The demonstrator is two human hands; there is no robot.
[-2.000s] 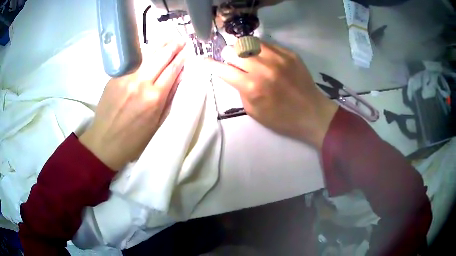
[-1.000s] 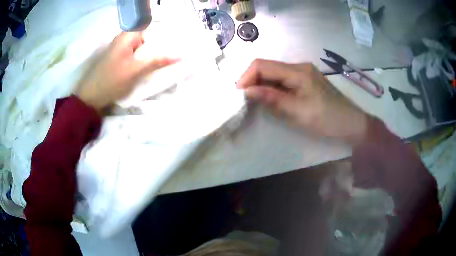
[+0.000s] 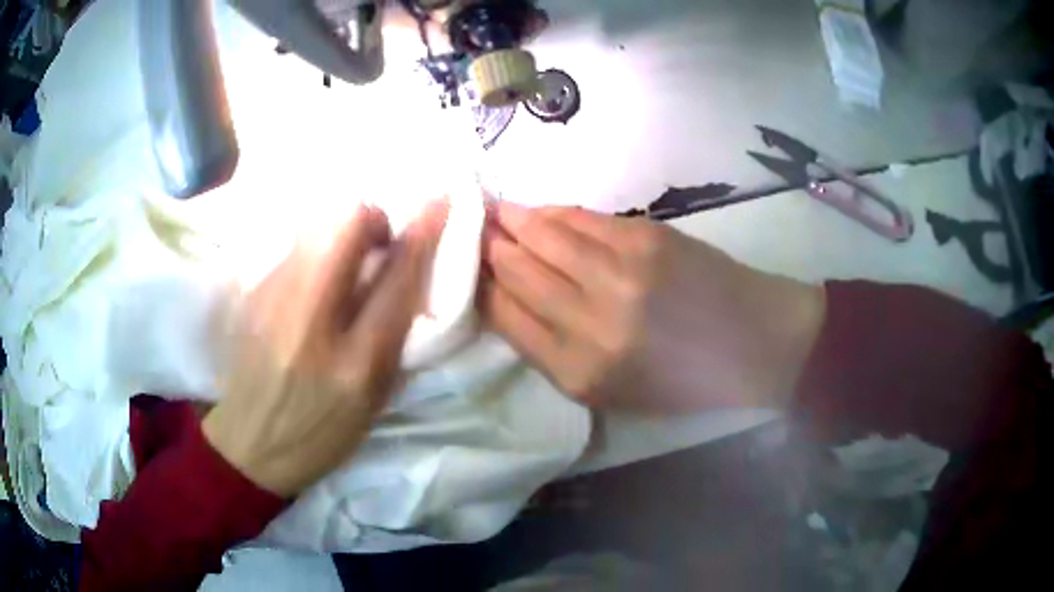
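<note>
White cloth (image 3: 485,445) lies bunched under and between my hands, with a raised fold between the fingertips. My left hand (image 3: 329,330) presses and pinches the cloth left of the fold; it is slightly blurred. My right hand (image 3: 601,295) grips the fold's right side with curled fingers. Both hands are nearer to me than the sewing machine's cream ribbed knob (image 3: 503,76) and the round metal disc (image 3: 553,96). The area left of the knob is washed out by bright light, so the needle cannot be made out.
A blue-grey rounded bar (image 3: 187,104) stands at upper left. Thread snips with a pink handle (image 3: 861,206) lie at right, beside a dark flat tool (image 3: 977,241). Banded white strips (image 3: 851,56) lie at upper right. More white cloth (image 3: 69,289) is heaped at left. The table's front edge curves below my hands.
My left hand has moved right and down, and my right hand has closed in beside it. The cloth is now gathered into a fold between them. The view of the machine has shifted.
</note>
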